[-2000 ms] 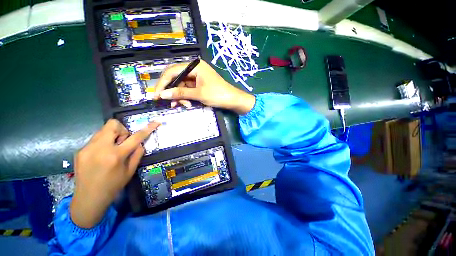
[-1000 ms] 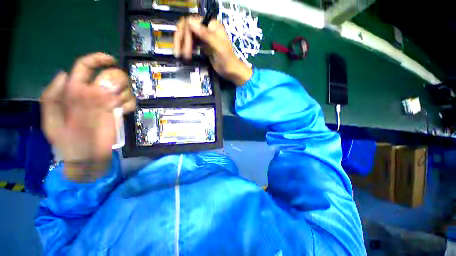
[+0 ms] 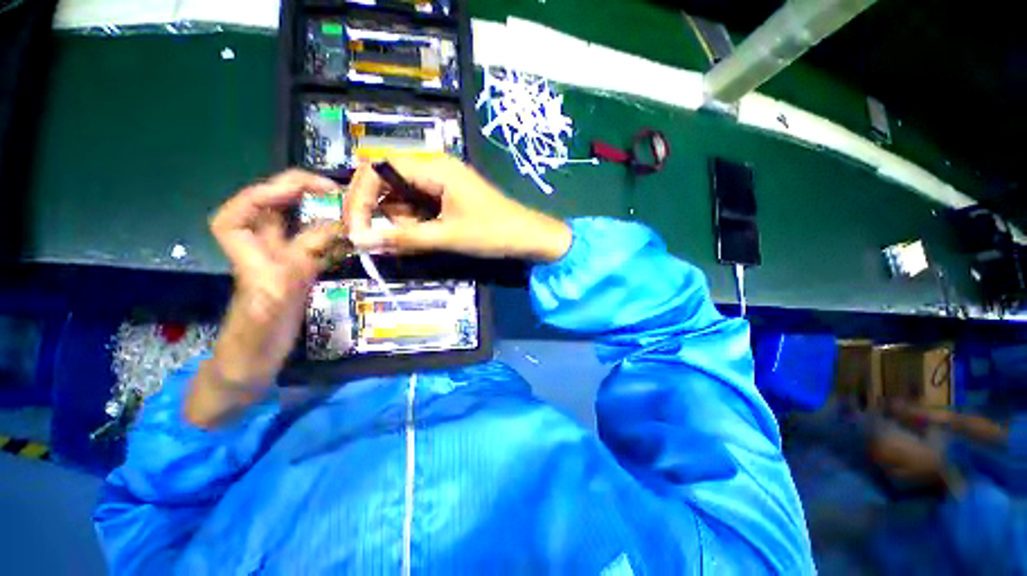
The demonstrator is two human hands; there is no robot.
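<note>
The black phone tray (image 3: 485,309) runs up from my body, with open phones in its pockets. One open phone (image 3: 389,321) lies in the nearest pocket; another (image 3: 383,133) shows above my hands. My right hand (image 3: 456,208) holds a dark pen-like tool (image 3: 405,189) over the pocket between them. A narrow white strip (image 3: 371,268) hangs below its fingertips. My left hand (image 3: 270,242) is raised at the tray's left side with fingers bent, close to the right fingertips. Whether it grips anything is unclear. Both hands hide most of the phone beneath.
White strips (image 3: 527,122) lie right of the tray, beside a red-and-black item (image 3: 636,152). A black phone with a cable (image 3: 737,212) lies farther right. A blue bin of white waste (image 3: 152,358) stands low left. Cartons (image 3: 914,375) and another person's hand (image 3: 910,456) are lower right.
My left hand has moved from the tray's left side toward the right fingertips. Both hands now meet over the second-nearest pocket. The white piece at my left hand no longer shows there.
</note>
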